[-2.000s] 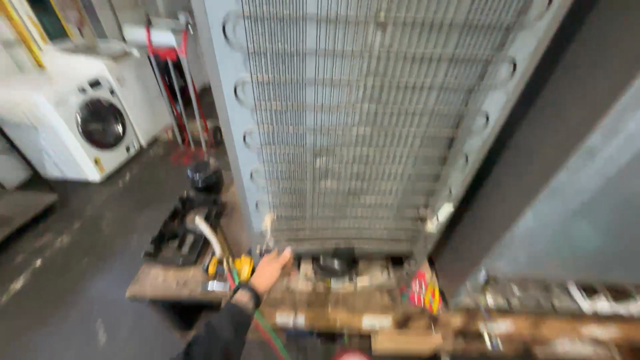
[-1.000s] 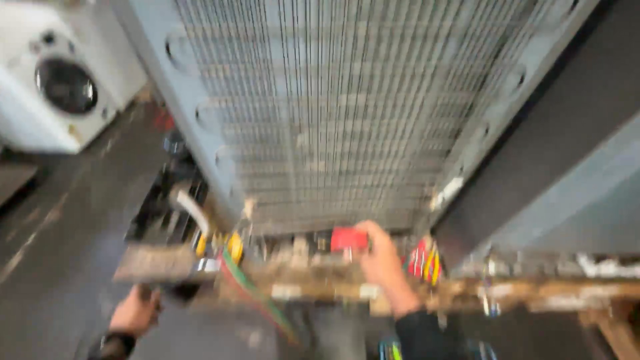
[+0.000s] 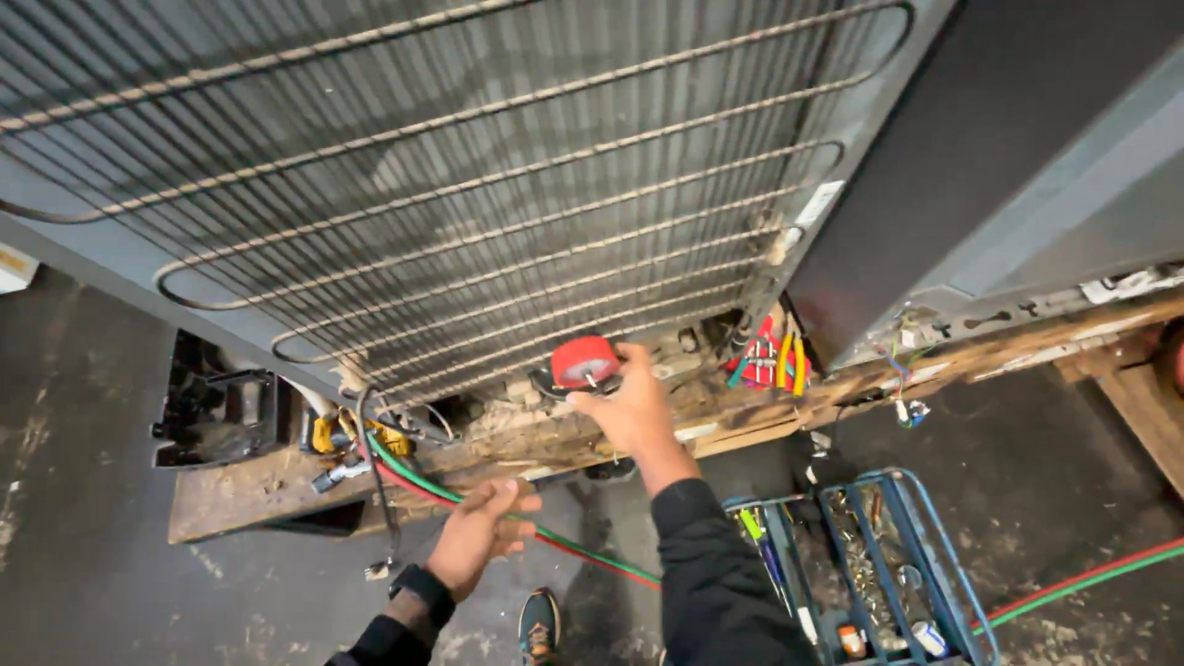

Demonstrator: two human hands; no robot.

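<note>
My right hand grips a round red object, cylindrical with a pale centre, in front of the lowest coils of a refrigerator's condenser grid. What the red object is, I cannot tell for sure. Empty, with its fingers apart, my left hand is below the wooden bench edge, close to the red and green hoses. Yellow-handled tools lie at the base's left. Pliers with red, yellow and green handles rest at its right.
An open black plastic case sits on the wooden bench at left. A blue metal toolbox with small parts stands open on the floor at lower right. A grey cord with a plug hangs over the bench edge. Another appliance panel stands at right.
My right hand and the red object stay by the refrigerator's base. My left hand has risen from lower left toward the hoses. The view has moved closer to the base.
</note>
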